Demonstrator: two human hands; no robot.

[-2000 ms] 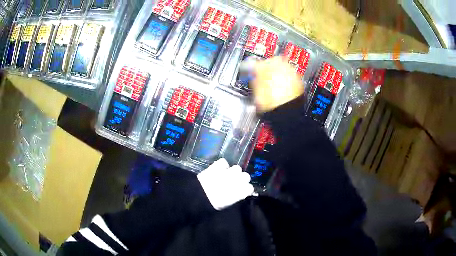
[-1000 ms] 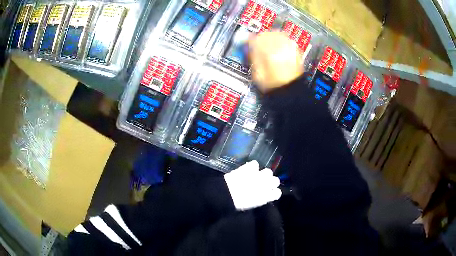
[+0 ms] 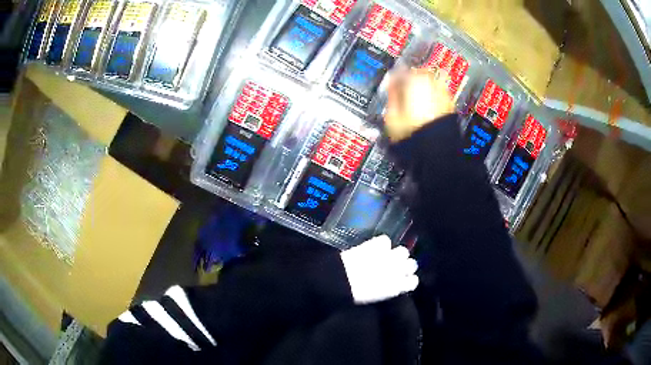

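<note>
A clear tray (image 3: 203, 165) holds two rows of keypad phones with red keys and blue characters on dark screens. One front-row phone (image 3: 362, 208) has black-and-white keys and a pale glare. My right hand (image 3: 417, 101), bare and blurred, is over the third back-row phone (image 3: 446, 65) from the left and hides its screen; whether it holds anything cannot be told. My left hand (image 3: 378, 269), in a white glove, is at the tray's near edge with its fingers bent. Its grip cannot be made out. My right sleeve hides part of the front row.
A second clear tray (image 3: 187, 101) of yellow-keyed phones (image 3: 127, 44) is at the upper left. An open carton (image 3: 139, 235) with crinkled clear plastic (image 3: 61, 189) is at the left. A tan board (image 3: 510, 39) lies behind the tray. Brown cartons (image 3: 603, 235) are on the right.
The whole view has shifted, so the trays appear farther right. My right hand went from the third back-row phone to the second, then back to the third. My gloved hand stays at the near edge.
</note>
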